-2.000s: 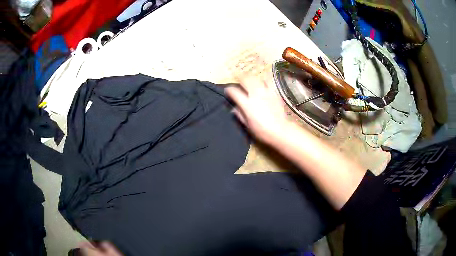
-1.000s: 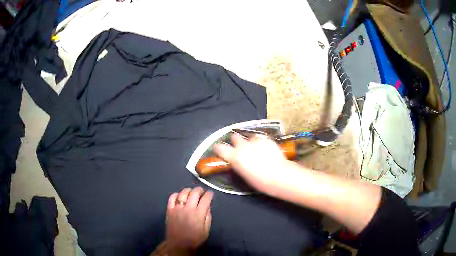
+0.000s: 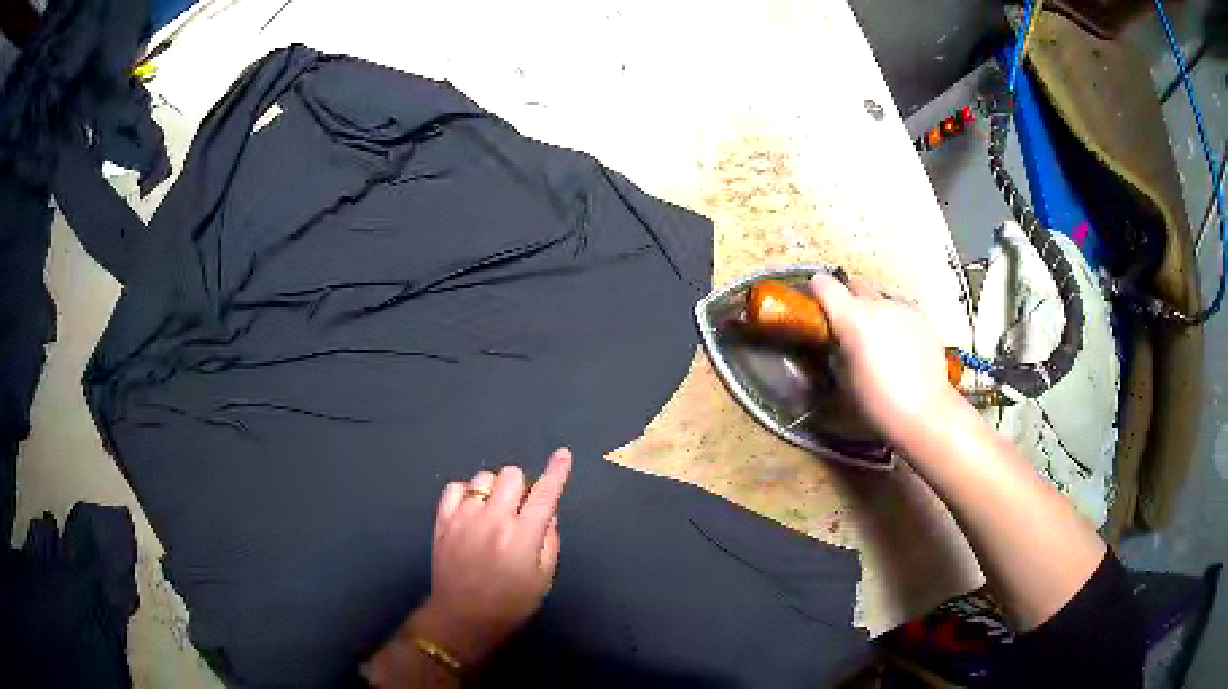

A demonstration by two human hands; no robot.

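A black garment piece [image 3: 337, 471] lies spread over the middle and left of the table, smooth in its lower part and wrinkled in its upper part. My right hand [image 3: 875, 350] is closed around the orange-brown handle of the steam iron [image 3: 768, 370]. The iron is beside the garment's right edge, over the brown-stained cover; its tip points up and left, close to the cloth's edge. My left hand [image 3: 498, 538], with a ring, rests on the cloth with its fingers apart and the index finger extended.
The table cover [image 3: 795, 162] is cream with brown stains. A dark steam hose [image 3: 1071, 296] loops behind the iron. Pale crumpled cloth [image 3: 1003, 296] hangs at the right edge. A black garment pile [image 3: 67, 579] lies at the left. A blue box [image 3: 1030, 162] stands beyond the table at the right.
My right hand first took hold of the iron and set it on the cloth, and now has moved it right, off the garment. My left hand came in from the bottom edge onto the cloth.
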